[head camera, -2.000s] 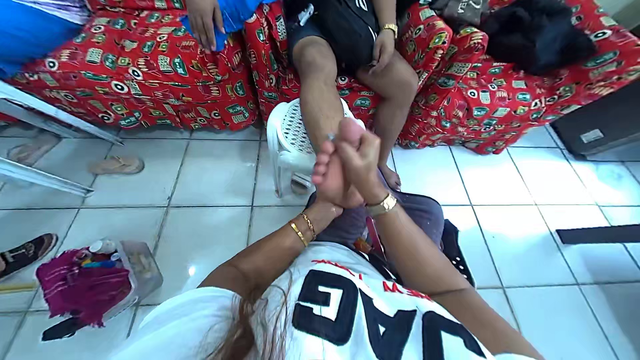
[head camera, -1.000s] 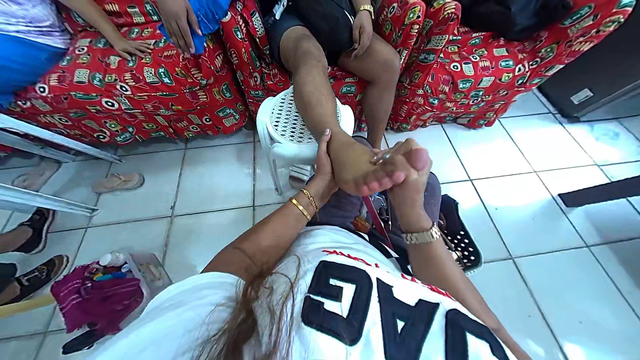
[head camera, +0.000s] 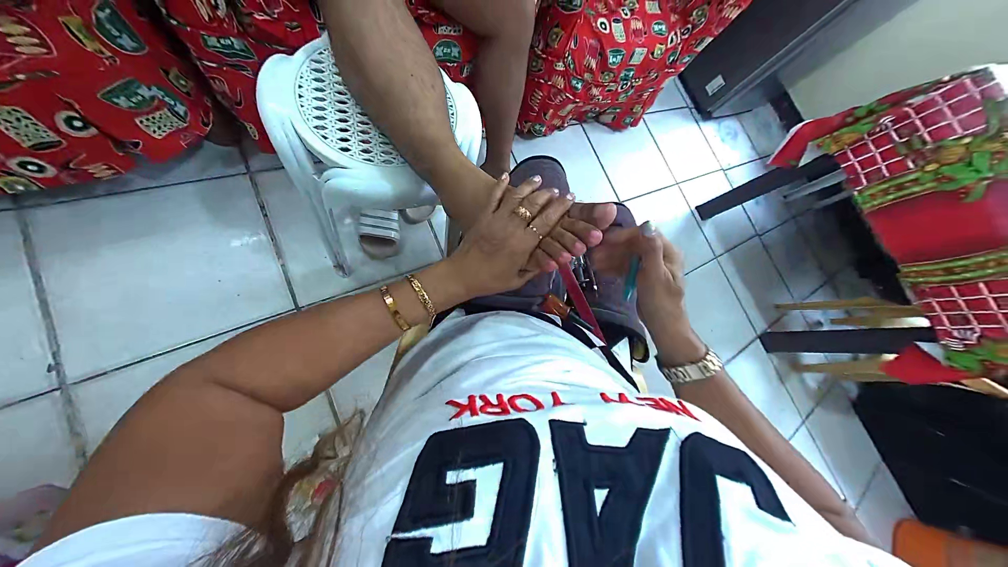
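Observation:
A person's bare foot (head camera: 561, 239) rests over my lap, toes toward the right, its leg (head camera: 394, 94) coming down across a white plastic stool (head camera: 346, 118). My left hand (head camera: 516, 232), with rings on its fingers and gold bracelets at the wrist, lies flat over the top of the foot, just behind the toes. To the right of the toes is my right hand (head camera: 650, 276), fingers curled, a metal watch on its wrist. A small teal item (head camera: 631, 277) shows at its fingers; whether it is gripped is not plain.
Red patterned cloth (head camera: 614, 55) covers the seats ahead. A table with a red festive cloth (head camera: 929, 228) stands at the right, with dark legs below it. A dark cabinet (head camera: 748, 47) is at the back right. Sandals (head camera: 379, 232) lie under the stool on white floor tiles (head camera: 157, 268).
My left hand has moved from the ankle area onto the top of the foot. My right hand has let go of the toes and is now beside them. The view has shifted right and closer.

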